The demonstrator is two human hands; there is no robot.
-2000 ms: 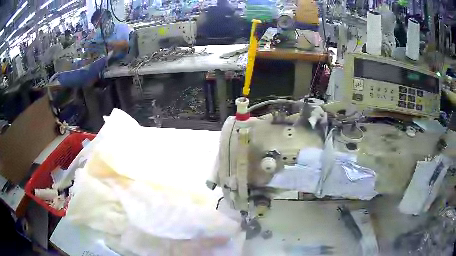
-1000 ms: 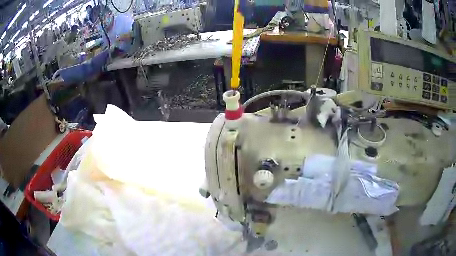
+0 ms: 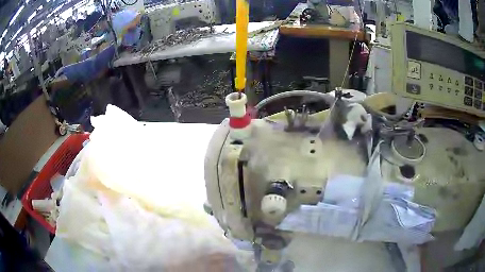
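Note:
A large white garment piece (image 3: 154, 159), overexposed, covers the left of the table up to the sewing machine head (image 3: 298, 159). A creamier, crumpled layer (image 3: 101, 212) lies along its near side. The needle area (image 3: 271, 252) is low at the head's left end, dark and blurred; the needle cannot be made out. A blurred pinkish patch on the cloth at the bottom edge may be my left hand (image 3: 205, 262), cut off, its fingers not distinguishable. My right hand is not in view.
A red basket (image 3: 53, 175) with small pale pieces stands left of the cloth, beside a brown cardboard sheet (image 3: 27, 143). Pale cloth scraps (image 3: 361, 210) are tied on the head. A control panel (image 3: 444, 69) is upper right. A person in blue (image 3: 127, 26) is beyond.
The view has moved closer, so the machine head appears larger and further left, and the panel further right. The cloth's near folds have shifted slightly; the pinkish patch remains at the bottom edge.

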